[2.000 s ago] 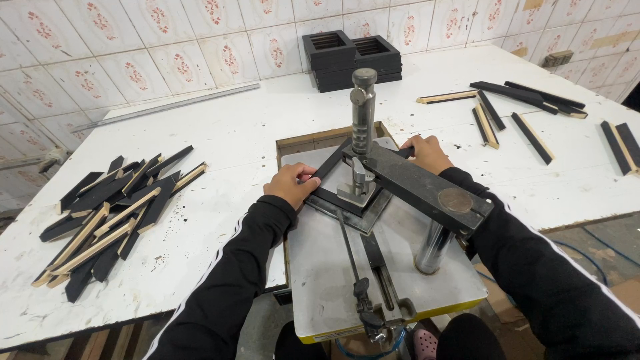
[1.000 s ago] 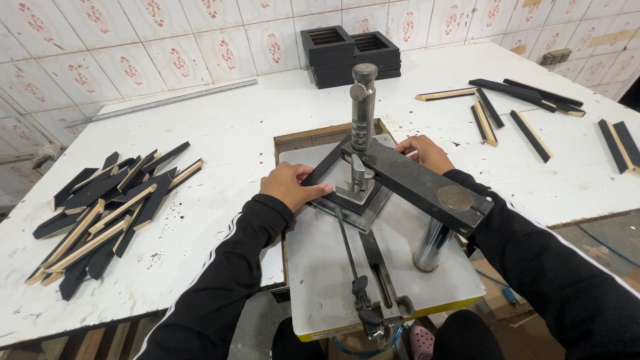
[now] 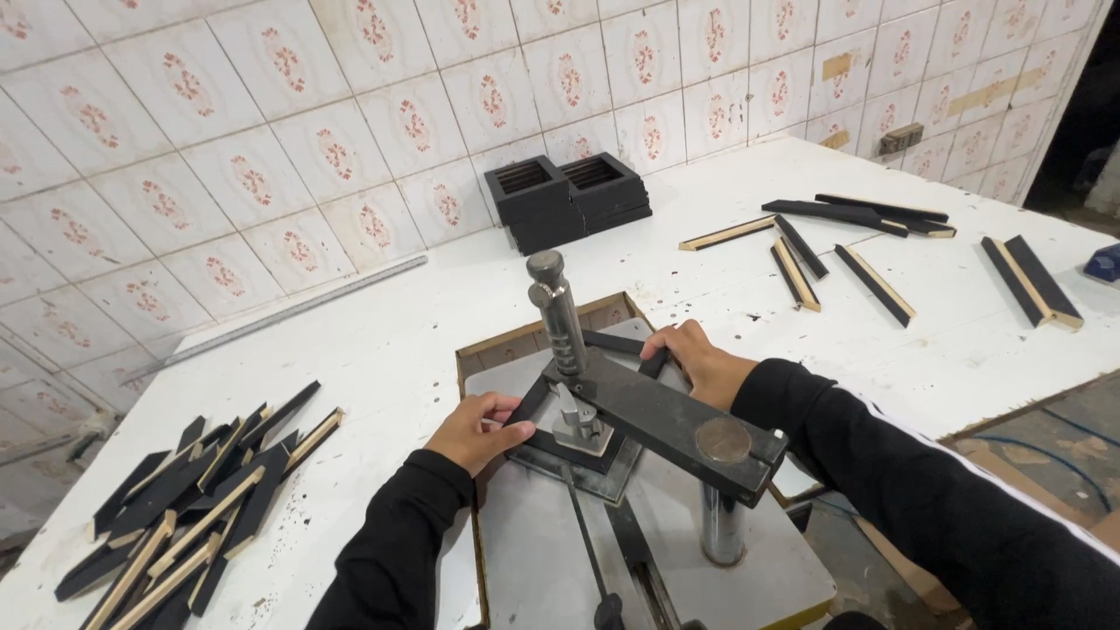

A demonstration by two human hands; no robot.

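A small black square frame (image 3: 532, 398) lies turned cornerwise in a metal frame-joining machine (image 3: 656, 420), partly under its arm. The machine's clamp foot (image 3: 582, 430) sits over the frame's near corner. My left hand (image 3: 481, 429) pinches the frame's left side between thumb and fingers. At the frame's right side, beyond the arm, my right hand (image 3: 696, 363) grips it with fingertips. The machine's upright metal post (image 3: 560, 315) hides part of the frame. Whether the clamp foot presses on the wood cannot be told.
Loose black mouldings (image 3: 166, 490) lie heaped at left on the white table (image 3: 376, 350). Stacked black frames (image 3: 569, 197) stand near the tiled wall. More mouldings (image 3: 875, 284) lie at right. A long metal strip (image 3: 289, 311) lies along the back left; blue hoses (image 3: 1050, 437) hang at lower right.
The frame has turned between my hands, and its far side now shows beyond the post. Both hands keep hold of it. The view has shifted.
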